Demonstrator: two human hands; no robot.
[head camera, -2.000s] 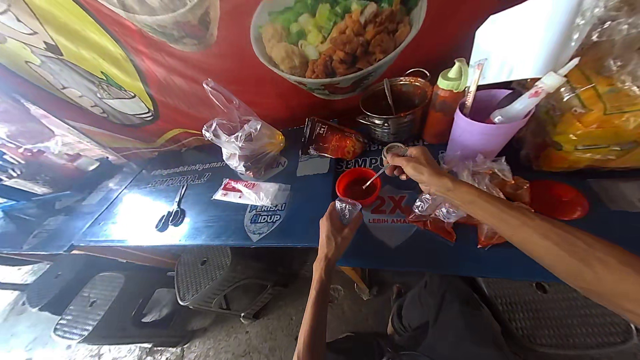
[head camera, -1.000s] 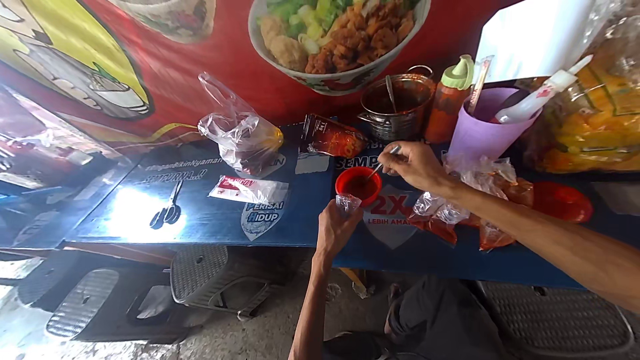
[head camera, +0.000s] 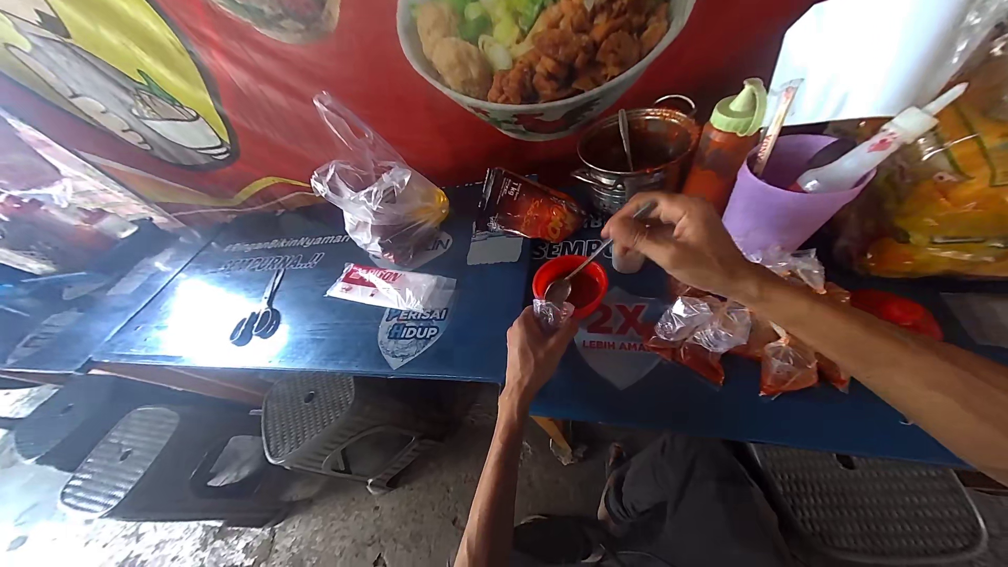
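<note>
My right hand (head camera: 669, 236) grips the handle of a metal spoon (head camera: 587, 261), whose bowl is at the left inside a red plastic container (head camera: 603, 285). Dark red sauce shows in the container. Below the rim, my left hand (head camera: 538, 346) pinches a small clear plastic bag (head camera: 553, 312) against the container's near side. Several tied bags of red sauce (head camera: 787, 370) lie under and beside my right forearm. Behind my right hand is a metal pot (head camera: 602, 177) with sauce and another spoon. A foil sauce pouch (head camera: 529, 206) lies to the pot's left.
Black scissors (head camera: 256, 324), a flat plastic packet (head camera: 390, 287) and a clear carrier bag (head camera: 378, 209) are on the left of the blue table. To the right stand a sauce squeeze bottle (head camera: 720, 153), a purple cup (head camera: 768, 209) and a large yellow-filled bag (head camera: 929, 205). Plastic stools (head camera: 307, 413) stand below.
My right hand was higher above the container two seconds ago; it then came lower with the spoon in the sauce. Now the spoon's bowl shows near the rim by the small bag.
</note>
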